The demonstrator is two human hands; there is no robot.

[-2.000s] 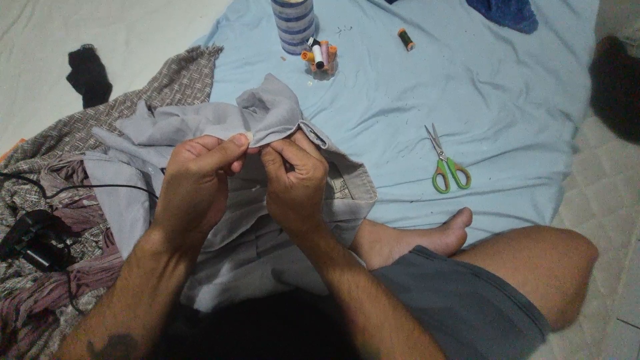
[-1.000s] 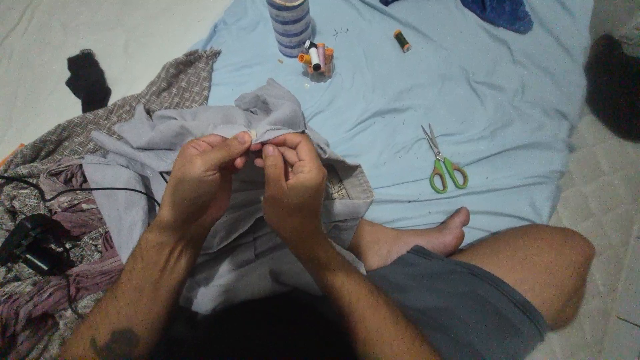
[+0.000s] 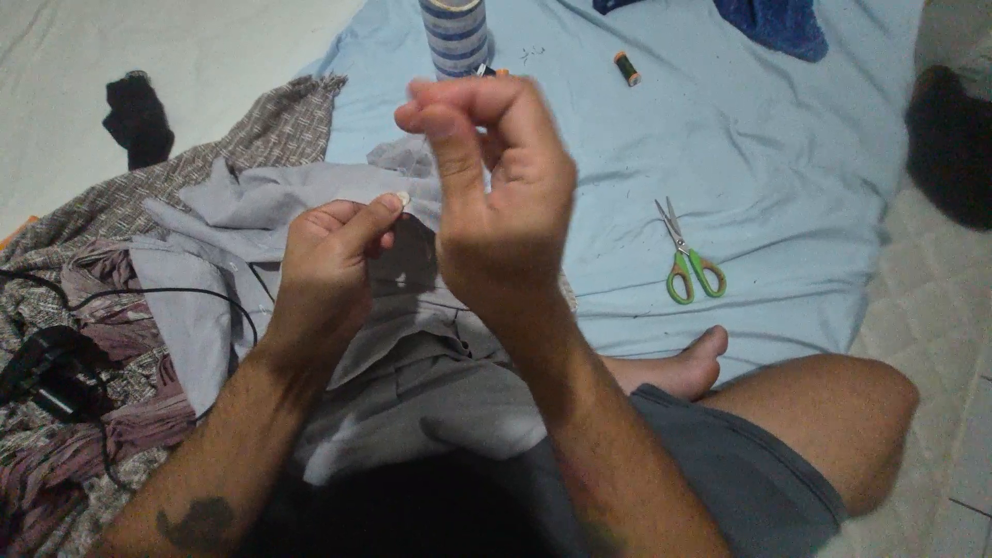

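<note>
My left hand [image 3: 333, 263] pinches a small whitish button [image 3: 403, 200] between thumb and fingers, against the grey cloth garment [image 3: 271, 190] spread over my lap. My right hand [image 3: 504, 163] is raised above the garment, right of my left hand, thumb and forefinger pressed together. It is blurred, and whether a needle or thread is between those fingertips cannot be told. Green-handled scissors [image 3: 686, 263] lie on the light blue sheet to the right, their blades slightly apart. A spool of dark thread [image 3: 627, 69] lies farther back.
A blue-and-white striped cylinder [image 3: 456, 35] stands behind my right hand, which partly hides small items at its base. A black cloth [image 3: 138, 120] lies back left. A black device [image 3: 58, 376] with a cable rests on patterned fabric [image 3: 263, 124] at left. My bare foot [image 3: 701, 364] is at right.
My right hand has moved up and away from my left hand, where the two were close together at the cloth. My left hand stays at the garment.
</note>
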